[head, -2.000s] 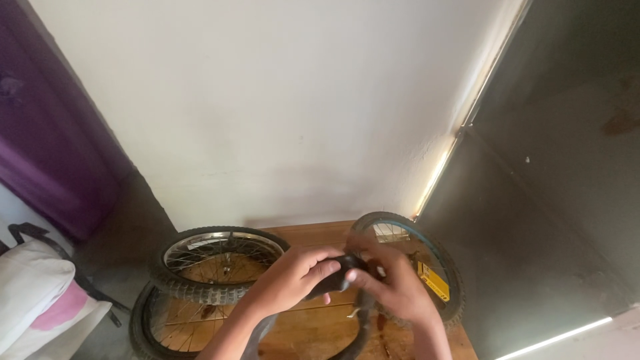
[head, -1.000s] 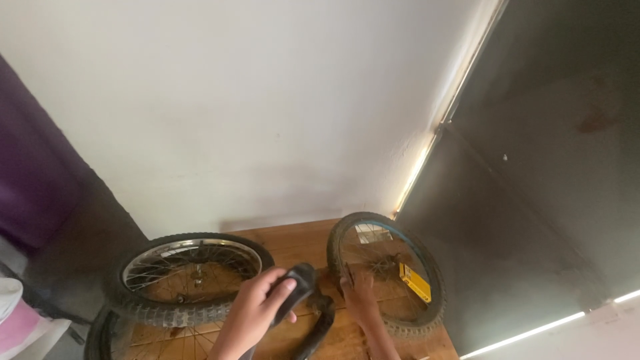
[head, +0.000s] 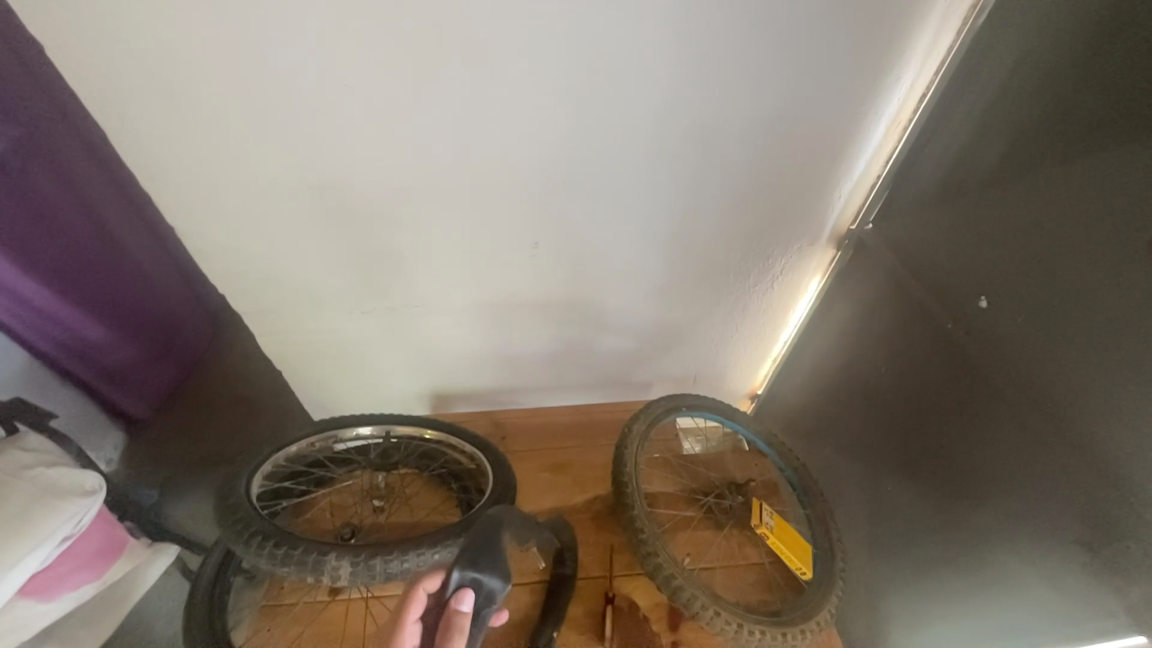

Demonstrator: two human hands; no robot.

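Note:
At the bottom centre, my left hand [head: 450, 616] grips a folded part of a black rubber inner tube [head: 483, 558]. More of the tube curves down to the right, with a small valve-like piece near it. My right hand is out of the frame. Left of my left hand, a bicycle wheel with a knobbly tire [head: 333, 562] lies on top of another wheel [head: 209, 603]. To the right lies a bicycle wheel with a knobbly tire and a partly blue rim [head: 634, 522], with a yellow box [head: 783, 543] over its spokes.
The wheels are on a wooden table [head: 549, 450] against a white wall [head: 504, 225]. A dark door or panel [head: 1008, 405] stands at the right. At the left are a purple curtain [head: 81, 216] and a white and pink cloth item [head: 63, 540].
My right hand, at the right wheel a second ago, has left the view. Earlier both hands were together on the black tube; now only my left hand is seen holding it.

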